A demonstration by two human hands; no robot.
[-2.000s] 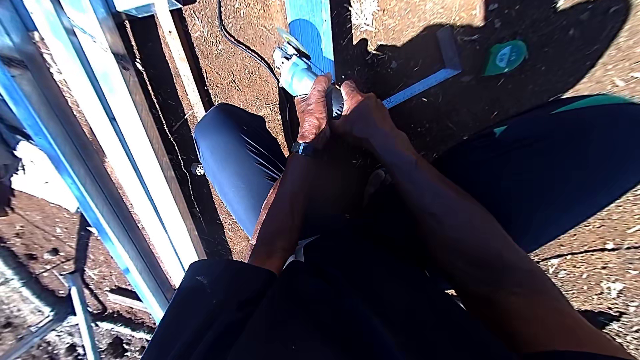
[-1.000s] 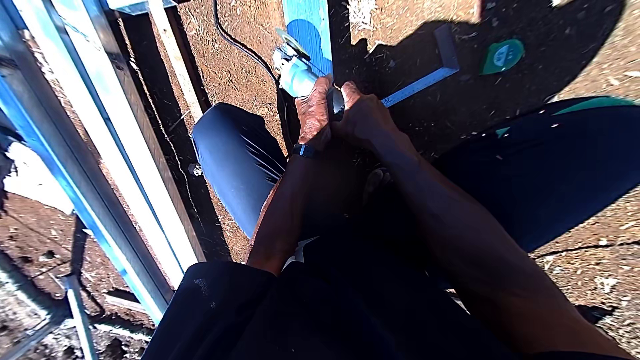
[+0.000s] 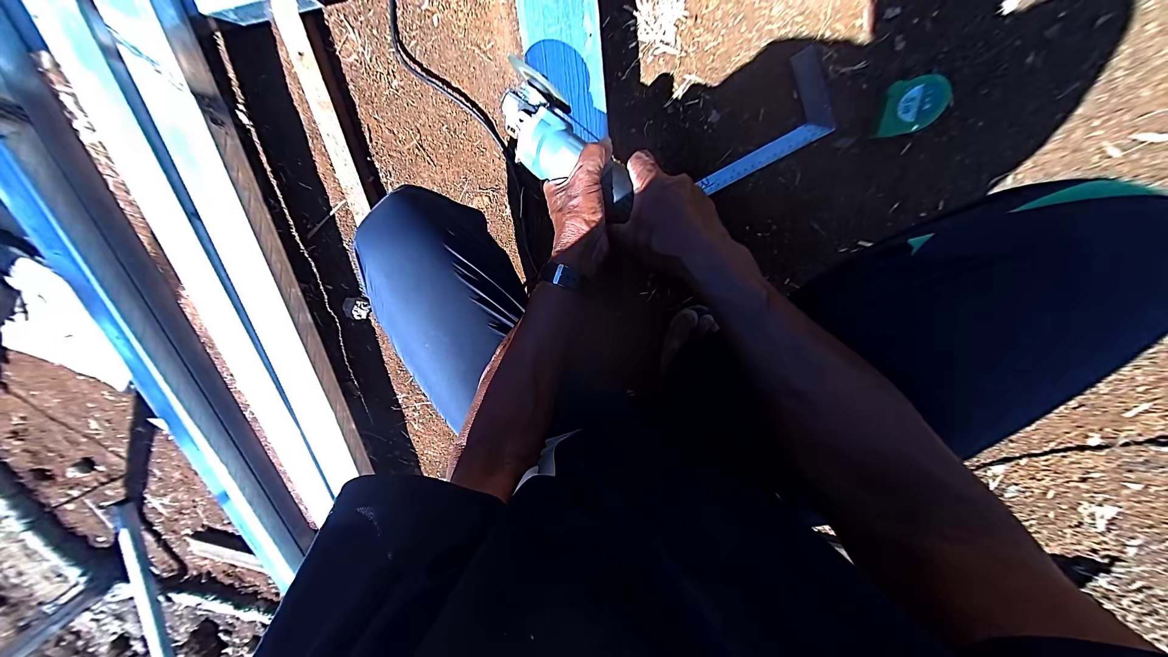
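An angle grinder [image 3: 547,146] with a light teal body and a disc at its front is held between my knees, in the upper middle of the head view. My left hand [image 3: 580,199], with a dark band on its wrist, is wrapped around the grinder's body. At the dark rear part of the tool is my right hand [image 3: 671,214], its fingers closed on it; the exact grip lies in shade. The disc is over or beside a blue-painted board [image 3: 570,68]; whether they touch cannot be told.
A metal square [image 3: 766,155] and a green tape measure [image 3: 915,105] lie on the dirt to the right. A black cable [image 3: 447,87] runs beyond the grinder. Long metal profiles [image 3: 224,246] cross the left side, beside a narrow strip of wood [image 3: 319,100]. A metal stand [image 3: 137,566] is at lower left.
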